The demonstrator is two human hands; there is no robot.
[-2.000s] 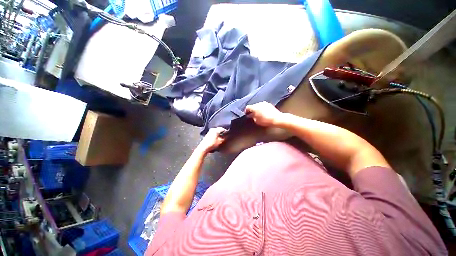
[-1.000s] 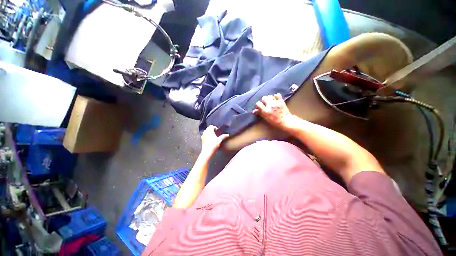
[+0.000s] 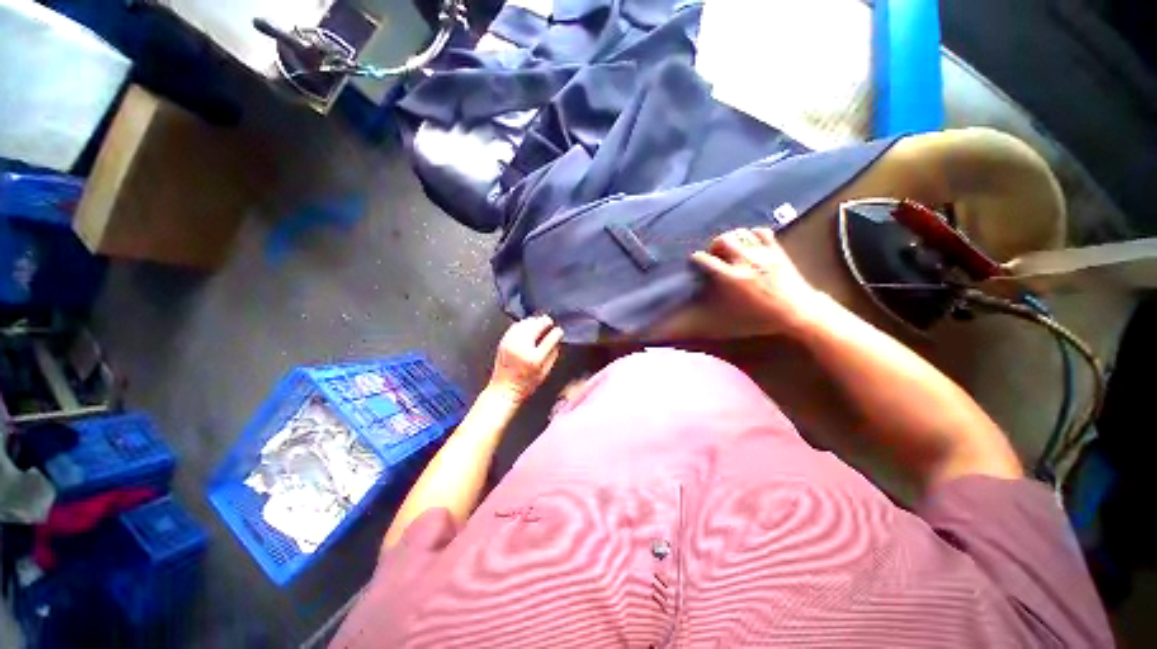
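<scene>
A dark blue-grey garment (image 3: 634,235) lies over the tan padded form (image 3: 990,178), with its loose part heaped to the left and its shiny paler lining showing. A short dark strip, maybe a pocket, and a small white mark show on the flat cloth. My left hand (image 3: 527,355) pinches the garment's lower left edge. My right hand (image 3: 758,279) lies on the cloth near the form's near side, fingers bent; whether it grips cloth cannot be told. The steam iron (image 3: 907,260) with its red-brown handle rests on the form, right of my right hand, untouched.
A blue crate (image 3: 336,463) with whitish pieces stands on the floor at lower left. A cardboard box (image 3: 159,184) stands at left. A blue strip (image 3: 906,70) lies behind the form on the pale table (image 3: 799,57). Hoses (image 3: 1078,368) curve from the iron at right.
The view has shifted, so more floor and crate show. The cloth is spread flatter over the form, its dark strip now plainly visible. My left hand stays at the lower edge; my right hand remains on the cloth.
</scene>
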